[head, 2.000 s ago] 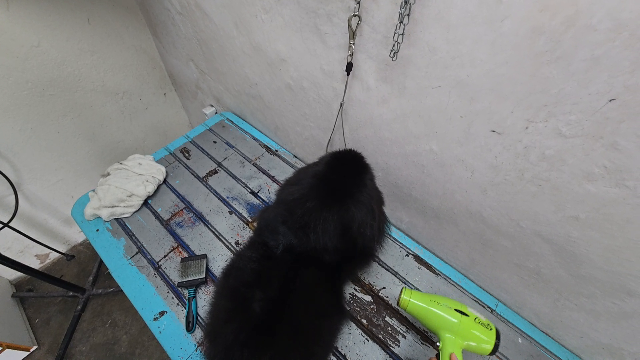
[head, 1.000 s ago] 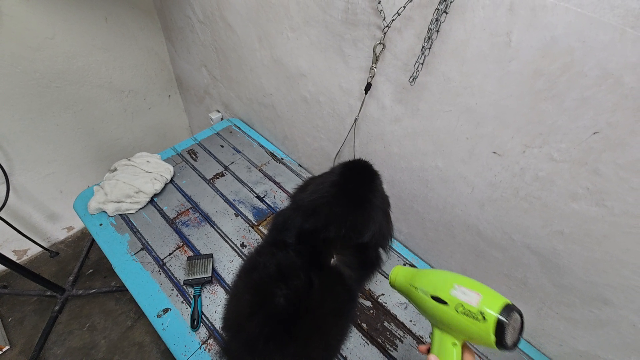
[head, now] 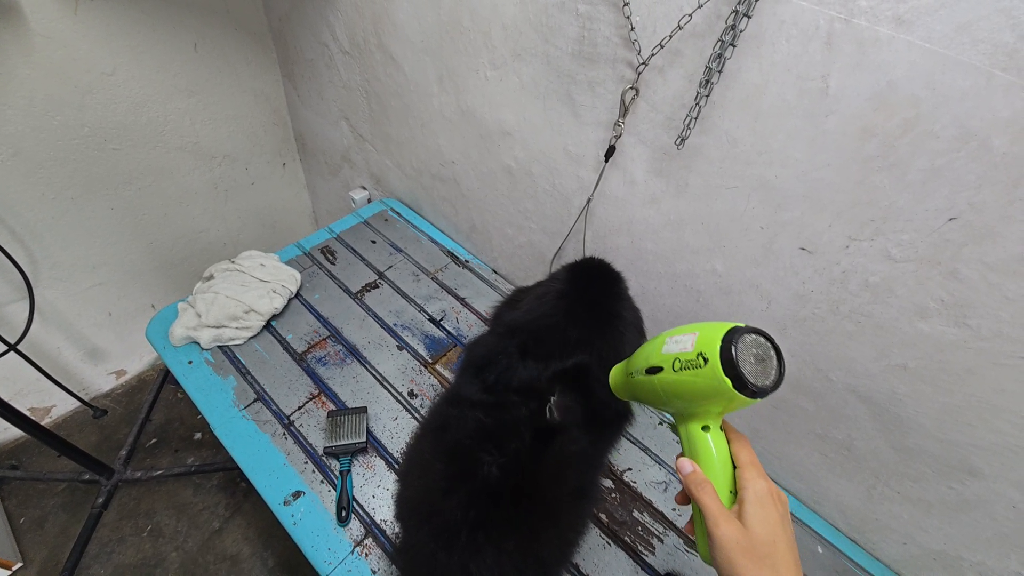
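My right hand (head: 744, 508) grips the handle of a lime-green hair dryer (head: 680, 376), whose nozzle points left at a black long-haired animal, probably a dog (head: 512, 432). The nozzle is very near its fur. The animal is on a worn slatted table with a blue edge (head: 264, 472), its face hidden. A cable loop (head: 590, 196) runs from its neck area up to a metal snap hook (head: 626, 104). Left of the animal lies a slicker brush (head: 346, 456), pins up. My left hand is out of view.
A crumpled white cloth (head: 240, 296) lies on the table's far left corner. Metal chains (head: 720, 68) hang before the pale wall behind the table. On the floor at left stands a black metal stand (head: 112, 474) with a dark cable (head: 52, 368) above it.
The hair dryer has risen from low at the right to beside the animal, and more of my right hand now shows. The brush and cloth lie where they were.
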